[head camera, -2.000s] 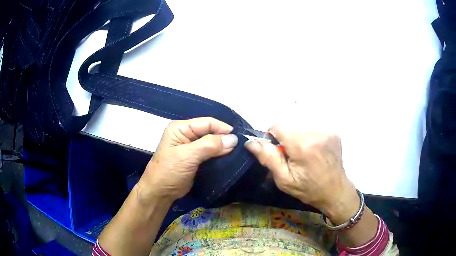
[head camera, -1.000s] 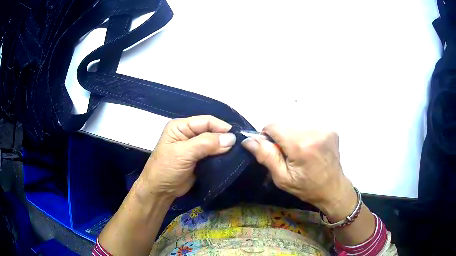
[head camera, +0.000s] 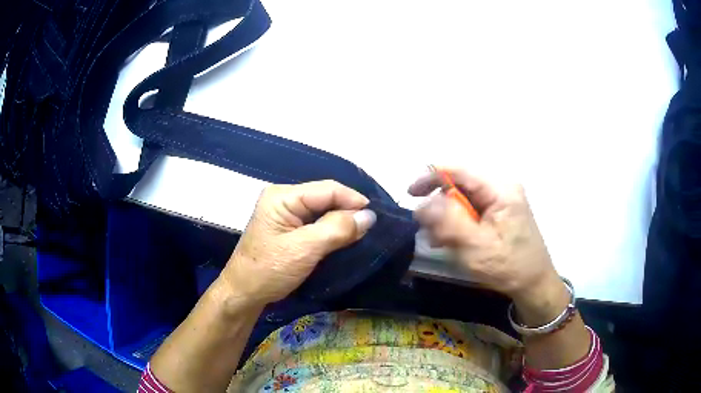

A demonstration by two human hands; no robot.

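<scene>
A long dark navy denim band [head camera: 261,150] with pale stitch lines loops over the white table and runs to my hands. My left hand [head camera: 296,242] pinches the band between thumb and forefinger near its edge. My right hand [head camera: 480,230] is just right of the band, its fingers partly blurred. It holds the orange-handled thread snips [head camera: 459,196], with the handle showing above the fingers. The blades are mostly hidden or blurred. Whether the right fingertips touch the band's edge, I cannot tell.
A large tangled heap of dark bands [head camera: 46,100] lies at the left. More dark pieces [head camera: 676,192] lie along the right edge of the white table [head camera: 538,100]. Blue bins [head camera: 138,284] stand below the table at the left. The table's front edge runs behind my wrists.
My right hand has moved right, away from my left fingertips, and turned so the orange handle shows. The snips' blades have left the pinched spot. My left hand has shifted slightly right.
</scene>
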